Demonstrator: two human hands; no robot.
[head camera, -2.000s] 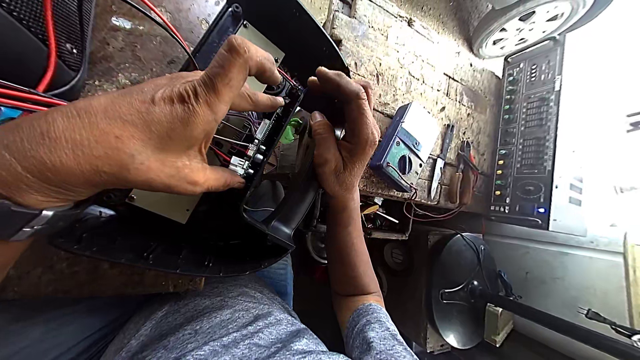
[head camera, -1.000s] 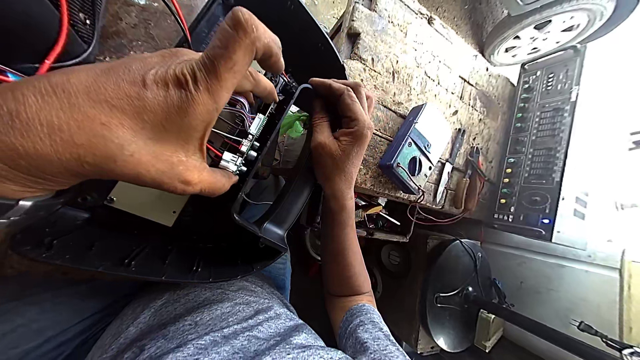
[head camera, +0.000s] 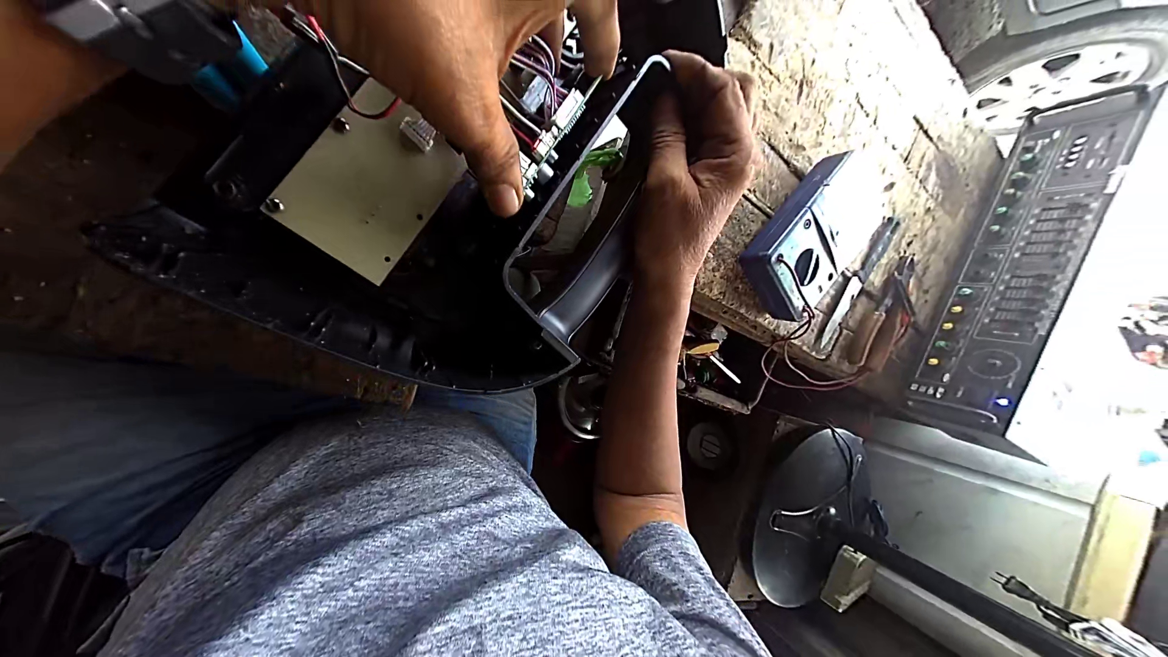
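Note:
My left hand (head camera: 456, 82) reaches in from the upper left. Its thumb and fingers span a narrow green circuit board (head camera: 564, 119) with white connectors and several wires, inside a black plastic housing (head camera: 456, 360). My right hand (head camera: 695, 173) grips the housing's rim beside its handle opening, fingers curled over the edge. A curved black handle (head camera: 584, 283) borders that opening, through which something green (head camera: 589, 178) shows. Left of the board, a pale plate (head camera: 365, 187) with screws lies in the housing, a white connector (head camera: 417, 134) near its upper edge. My left fingertips are partly hidden.
On the worn wooden bench (head camera: 821, 82) lie a blue-cased multimeter (head camera: 794, 246), a knife (head camera: 844, 301) and pliers (head camera: 890, 310). A black audio mixer or amplifier (head camera: 1031, 265) stands at the right. A round-based black stand (head camera: 803, 520) is at the lower right.
The view has shifted, showing more of my shirt and the pale plate. Both hands keep their places at the board and the rim.

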